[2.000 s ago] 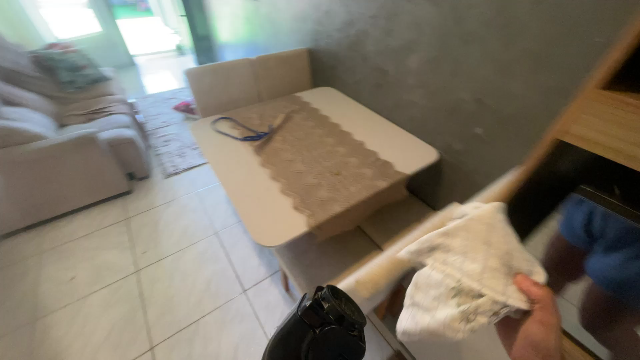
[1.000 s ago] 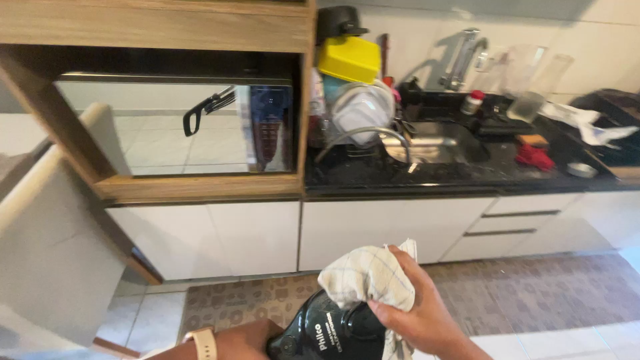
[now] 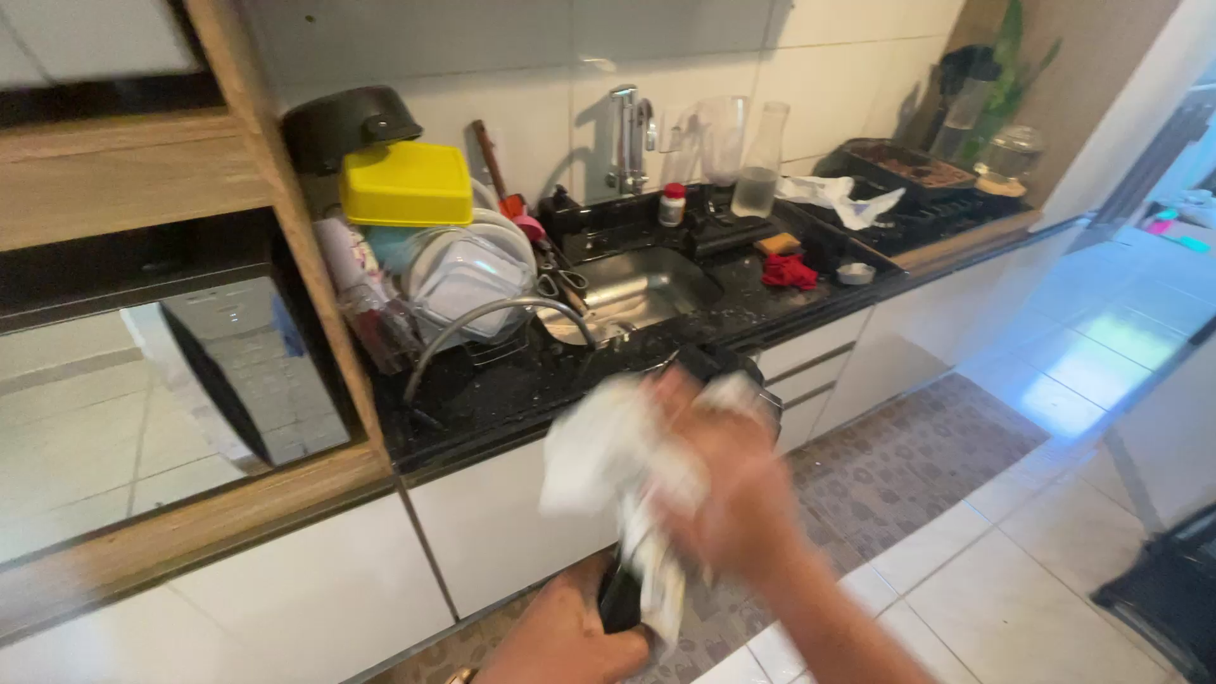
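My left hand (image 3: 570,627) is closed around the lower part of a black appliance (image 3: 622,594), whose dark top (image 3: 717,366) shows beyond my other hand. My right hand (image 3: 717,475), blurred, grips a white checked cloth (image 3: 608,446) and presses it against the appliance near its top. The cloth hangs down along the appliance toward my left hand and hides much of it. What kind of appliance it is cannot be told.
Behind my hands runs a black stone counter (image 3: 494,404) with a steel sink (image 3: 646,285), a dish rack of plates (image 3: 475,256), a yellow container (image 3: 407,185), a red cloth (image 3: 788,272) and a cooktop (image 3: 912,204). A microwave (image 3: 237,370) sits in a wooden cabinet at left.
The view has swung from a dining table to the kitchen counter. My left hand, out of sight at first, now shows on the black appliance; the cloth in my right hand has come onto it.
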